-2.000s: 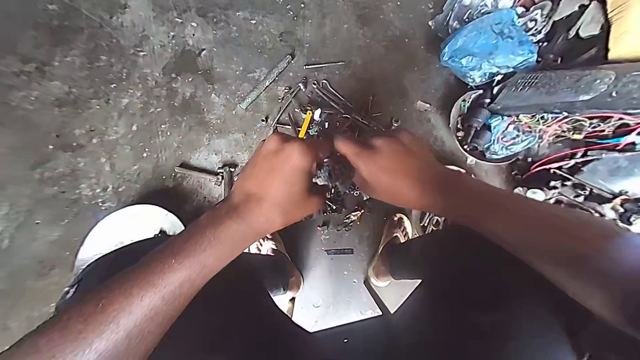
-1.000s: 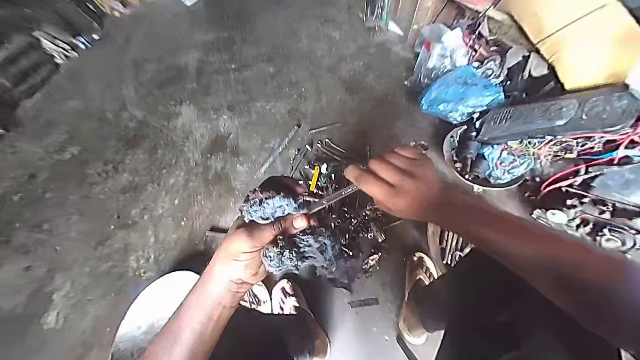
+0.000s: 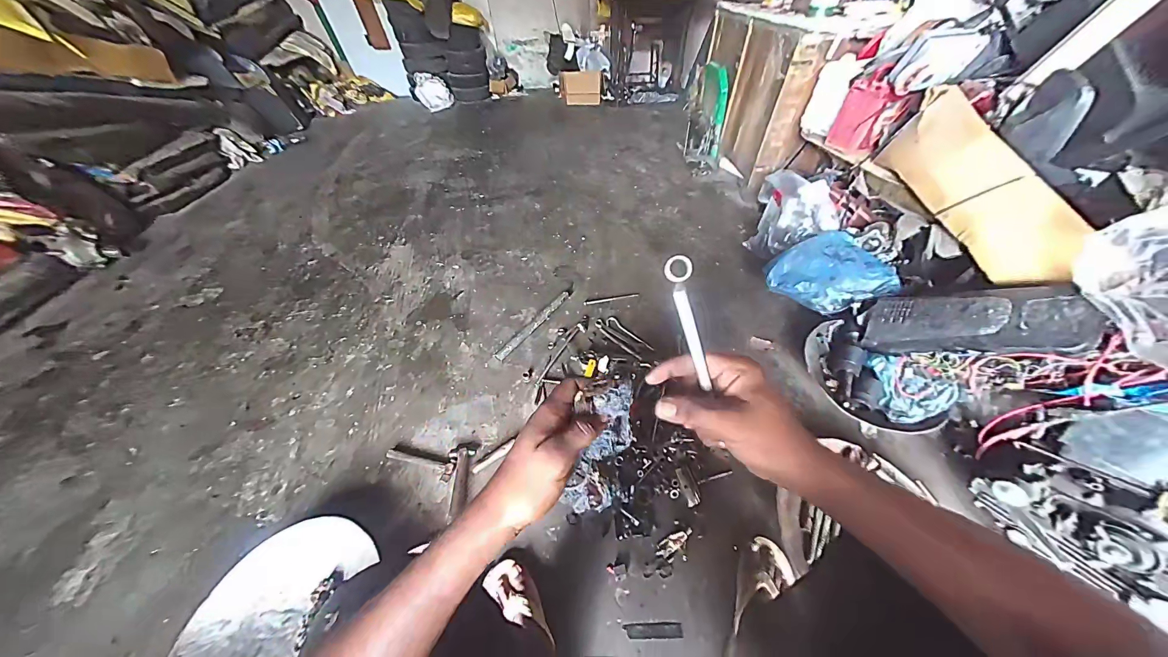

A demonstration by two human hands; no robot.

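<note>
My right hand (image 3: 730, 415) holds a shiny ring-ended wrench (image 3: 691, 333) upright, its ring end at the top. In my left hand (image 3: 546, 456) is a bluish-grey wad of rag (image 3: 610, 424), pinched between thumb and fingers and hanging down over the tools. Beneath and between both hands lies a heap of small metal parts and sockets (image 3: 680, 470). Several wrenches (image 3: 625, 336) and a yellow-handled piece (image 3: 590, 368) lie just beyond the left fingers.
A long metal bar (image 3: 534, 326) lies on the floor ahead. To the left is a hammer-like tool (image 3: 461, 474). At the right are a round bin (image 3: 881, 424) with wires, a blue plastic bag (image 3: 832, 272) and a cardboard piece (image 3: 990, 192). A white round object (image 3: 274, 584) stands at lower left.
The wrench, held across the rag by both hands one second ago, is now upright in my right hand, apart from the rag. The view has tilted up to show more of the room.
</note>
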